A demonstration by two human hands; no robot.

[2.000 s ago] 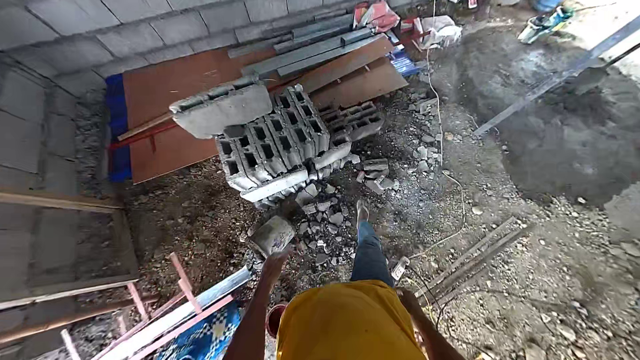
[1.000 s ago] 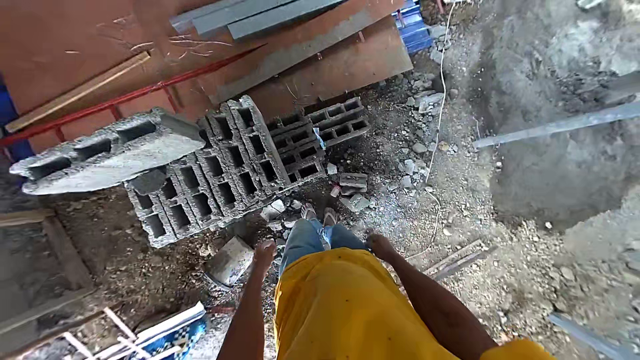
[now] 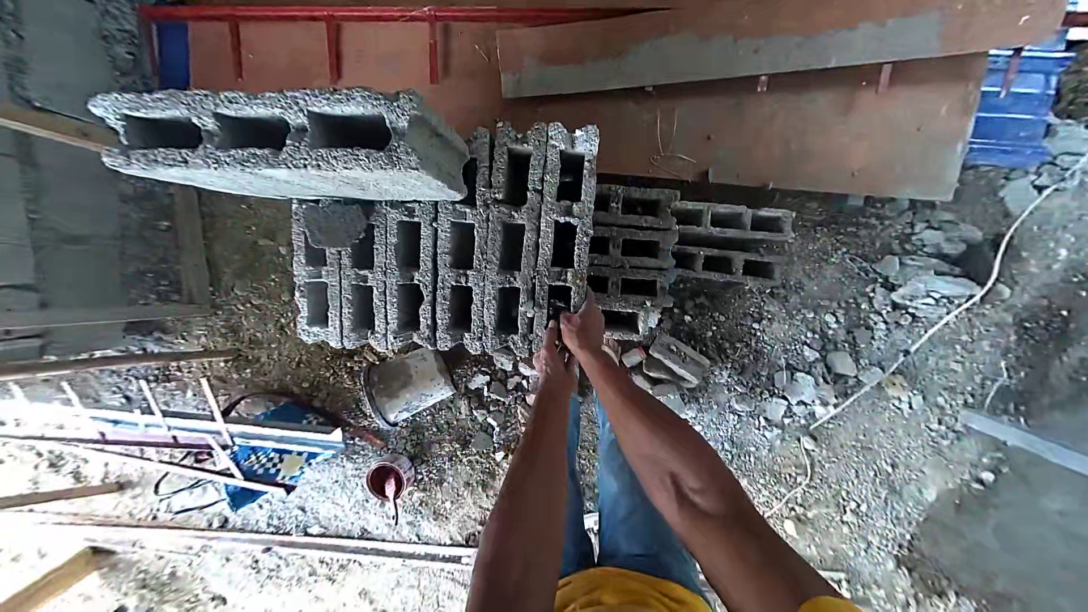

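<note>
A row of hollow concrete blocks (image 3: 460,272) stands on edge in front of me, their cavities facing up. Both my left hand (image 3: 554,361) and my right hand (image 3: 583,325) are at the near end of the rightmost block (image 3: 564,246). The fingers of both curl around that end, close beside each other; the fingertips are partly hidden. A separate hollow block (image 3: 289,178) lies across the left part of the row. Lower stacked blocks (image 3: 637,246) adjoin on the right, and a broken block piece (image 3: 677,357) lies near my feet.
A dirty bucket (image 3: 410,387) lies tipped on the rubble, with a paint can (image 3: 391,478) below it. Plywood sheets (image 3: 833,127) lie behind the blocks. A pale cable (image 3: 952,314) crosses the ground at right. Metal and wooden lengths, including a ladder-like frame (image 3: 212,422), lie at left.
My two hands, apart a second ago, have come together at the near end of the rightmost block. The view has moved closer over the block stack.
</note>
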